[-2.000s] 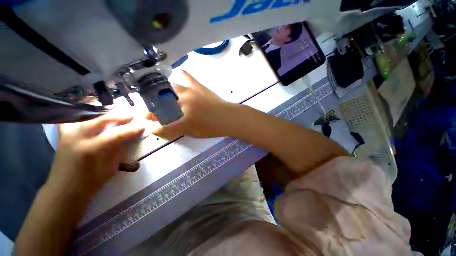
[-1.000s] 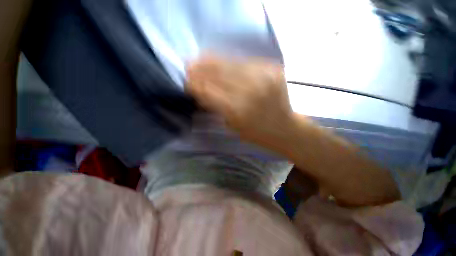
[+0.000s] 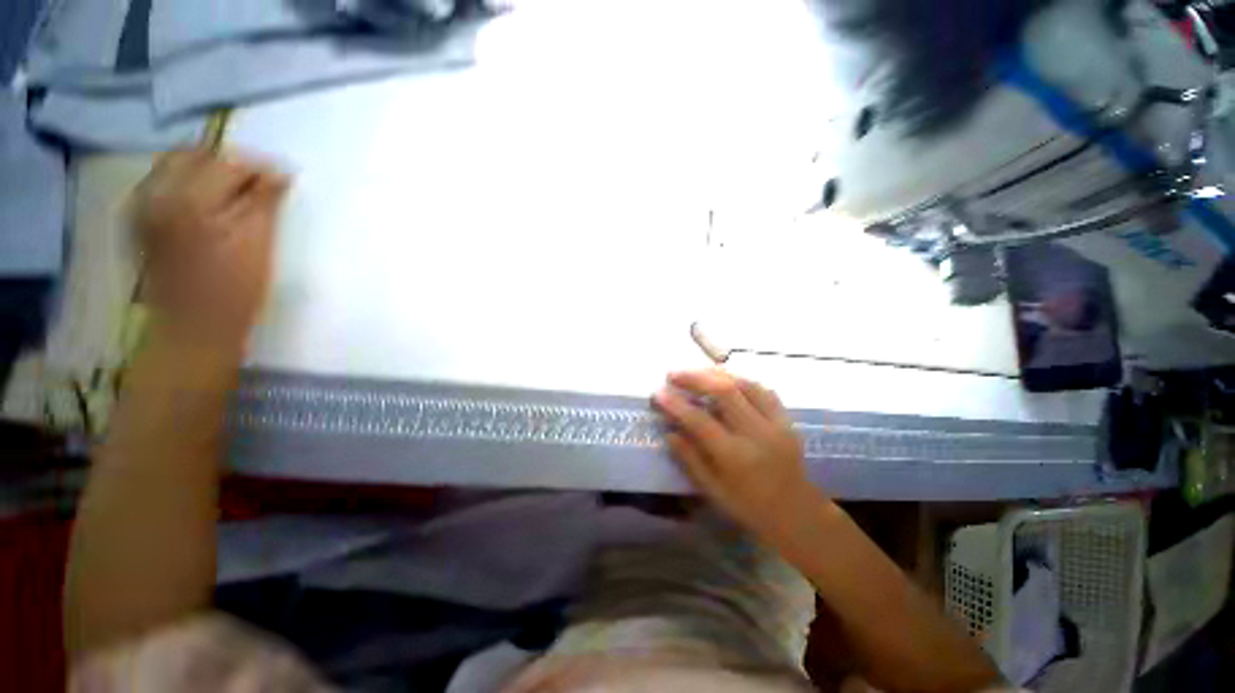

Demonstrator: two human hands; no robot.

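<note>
My left hand [image 3: 210, 237] is blurred over the left end of the white table [image 3: 474, 244]. Its fingers are curled, and whether it holds anything cannot be told. A thin yellowish thing shows just above it. Folded grey-blue fabric panels [image 3: 298, 68] lie at the table's far left, beyond this hand. My right hand [image 3: 742, 440] rests on the ruler-marked front edge [image 3: 542, 417], fingers a little apart, with no held thing clearly visible. A small tan curved tab [image 3: 707, 343] lies at the slot line just beyond its fingertips.
The white sewing machine [image 3: 1070, 149] stands at the upper right. A black smartphone [image 3: 1065, 318] lies beside it. A white perforated basket [image 3: 1117, 582] with pale and dark pieces is below the table at right. Grey and dark cloth [image 3: 406, 555] lies below the front edge, with red at the left.
The view has swung left from the machine. My hands have parted from near the needle; the left is far left, the right on the front edge. The cloth at my right hand is gone from it.
</note>
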